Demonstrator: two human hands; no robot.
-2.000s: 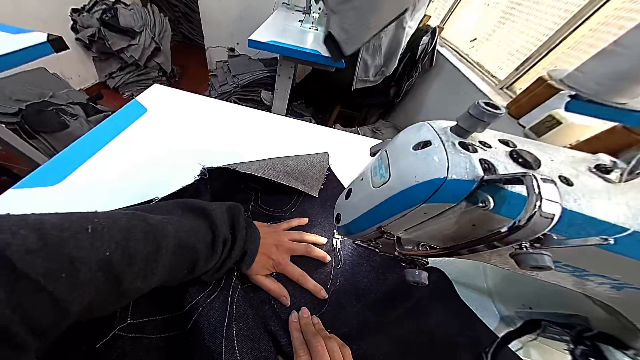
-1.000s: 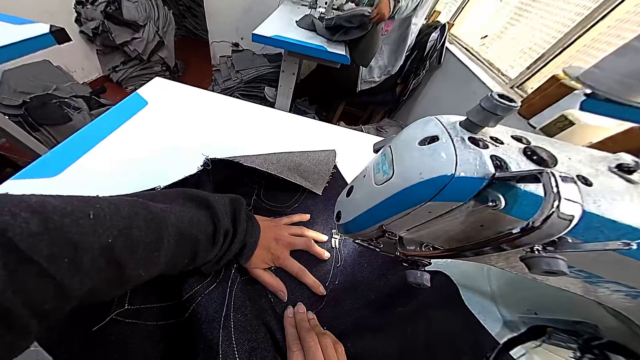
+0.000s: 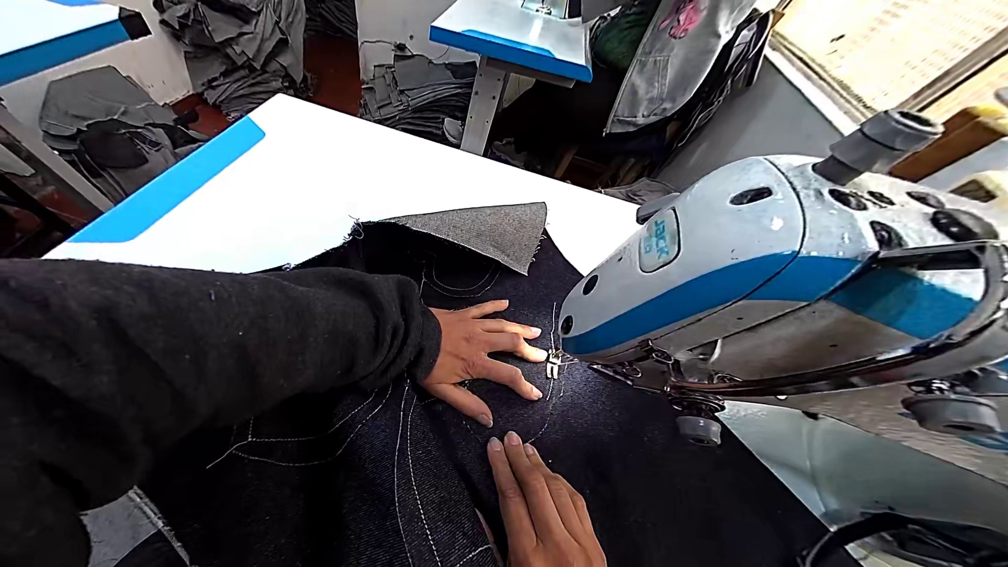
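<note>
Dark denim fabric (image 3: 630, 465) with pale double stitch lines lies under the presser foot (image 3: 554, 365) of a Jack sewing machine (image 3: 709, 260). My left hand (image 3: 484, 354) rests on the denim with fingers spread, its index fingertip close to the foot's left side. Below it, my right hand (image 3: 543, 504) lies on the cloth, fingers together and pointing up toward the foot. A grey underside corner (image 3: 492, 232) of the cloth is folded over beyond my left hand. Stitching runs both above and below the foot.
The white table (image 3: 315, 173) with a blue edge extends to the left and beyond the cloth. Another blue-edged machine table (image 3: 512, 39) stands behind. Stacked grey fabric pieces (image 3: 417, 94) lie on the floor, and a window (image 3: 882, 47) is at the upper right.
The denim has shifted away from me under the foot, so more stitching shows above it. A co-worker's hand seen at the far table one second ago is out of view.
</note>
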